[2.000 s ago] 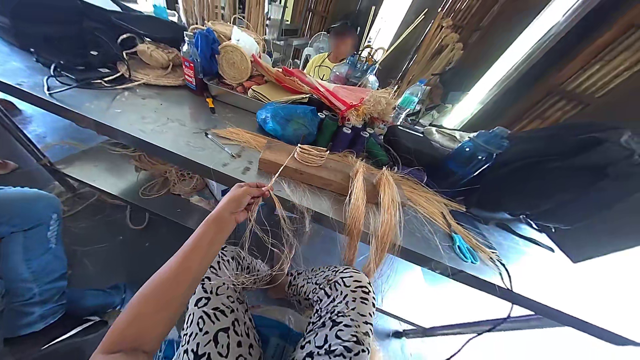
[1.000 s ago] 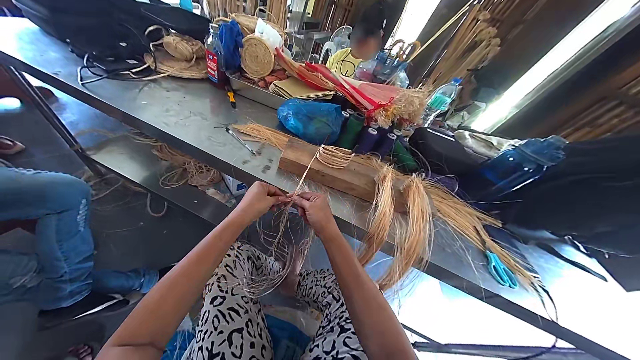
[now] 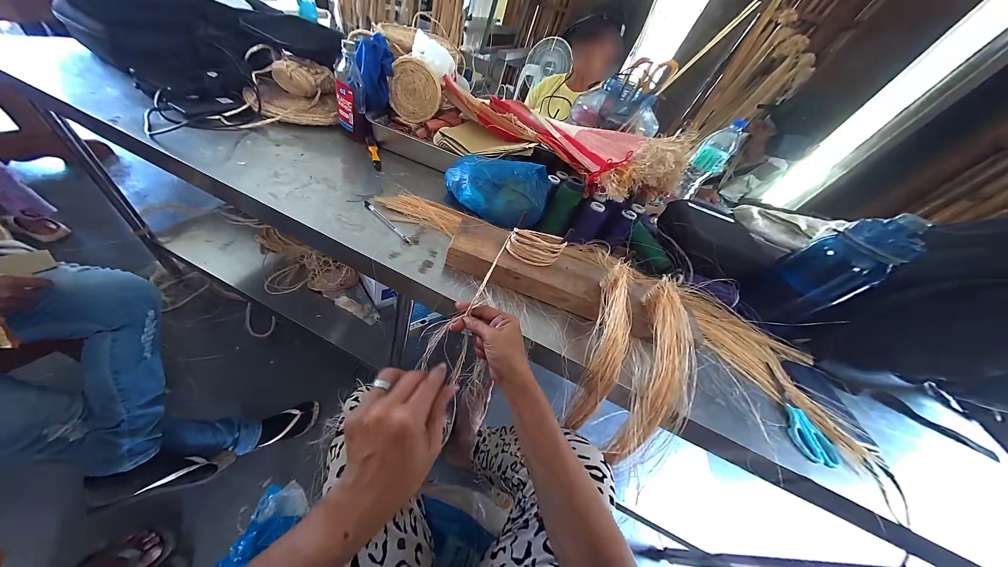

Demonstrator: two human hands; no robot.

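My right hand (image 3: 492, 335) pinches a braided fibre cord (image 3: 490, 276) near its lower end, where loose strands hang down. From there the cord runs up to a coil (image 3: 535, 246) wound around a wooden block (image 3: 520, 272) on the metal table. My left hand (image 3: 402, 421), with a ring on one finger, is raised below and left of the right one, slightly blurred; whether it holds strands cannot be told. Two hanks of pale fibre (image 3: 610, 346) (image 3: 661, 354) drape over the block and the table edge. More long fibre (image 3: 740, 339) lies behind the block.
On the metal table (image 3: 299, 173) are a pen (image 3: 386, 222), a yellow cutter (image 3: 373, 154), a blue plastic bag (image 3: 498, 190), thread spools (image 3: 587, 216), turquoise scissors (image 3: 811, 435) and a blue water bottle (image 3: 854, 256). A person in jeans (image 3: 102, 339) sits at left; another person (image 3: 555, 94) is behind the table.
Two seconds ago only my left hand was at the cord; a second ago both hands met there. Now my left hand is lower and apart from my right, which keeps its pinch.
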